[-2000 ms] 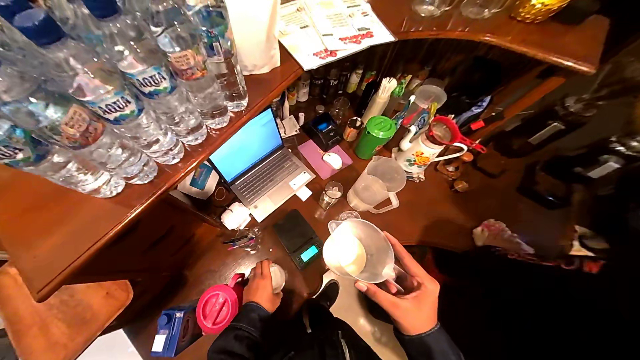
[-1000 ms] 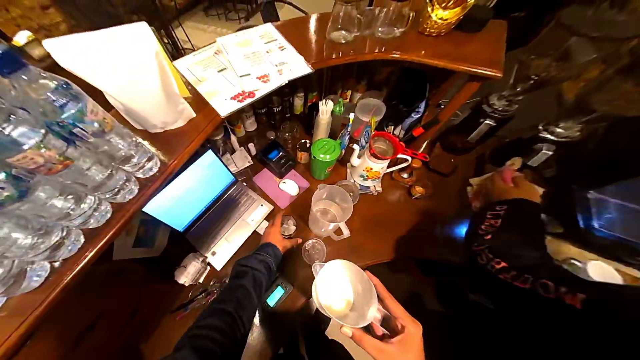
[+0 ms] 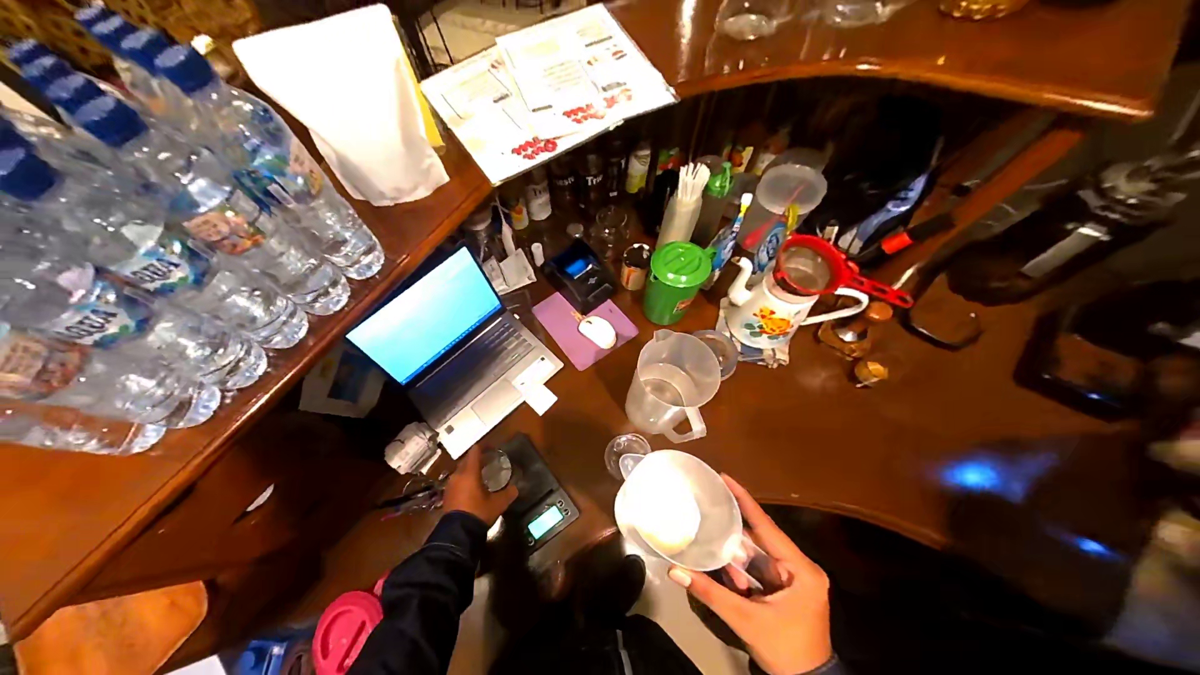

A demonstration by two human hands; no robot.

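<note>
My right hand point(image 3: 773, 591) holds a translucent plastic measuring jug point(image 3: 637, 539) by its handle, with something whitish inside. My left hand point(image 3: 476, 489) has its fingers around a small clear glass point(image 3: 496, 470) on or just over the black digital scale point(image 3: 534, 487), whose display point(image 3: 546, 521) is lit. Beyond the held jug stand a small clear cup or lid point(image 3: 627, 454) and a second plastic jug point(image 3: 667, 389). The open laptop point(image 3: 478, 375) lies past my left hand. A pink lid point(image 3: 346, 630) is beside my left sleeve.
An enamel teapot point(image 3: 764, 319) carries a red strainer point(image 3: 808, 266). Near it are a green lidded container point(image 3: 677, 281), a white mouse point(image 3: 596, 332) on a purple pad point(image 3: 564, 345) and a card terminal point(image 3: 581, 275). Water bottles point(image 3: 216, 281) and printed menus point(image 3: 553, 89) occupy the raised counter.
My left hand was near the second jug with a small glass a second ago; now it is at the scale. The right hand keeps hold of its jug. A person at the right has left view.
</note>
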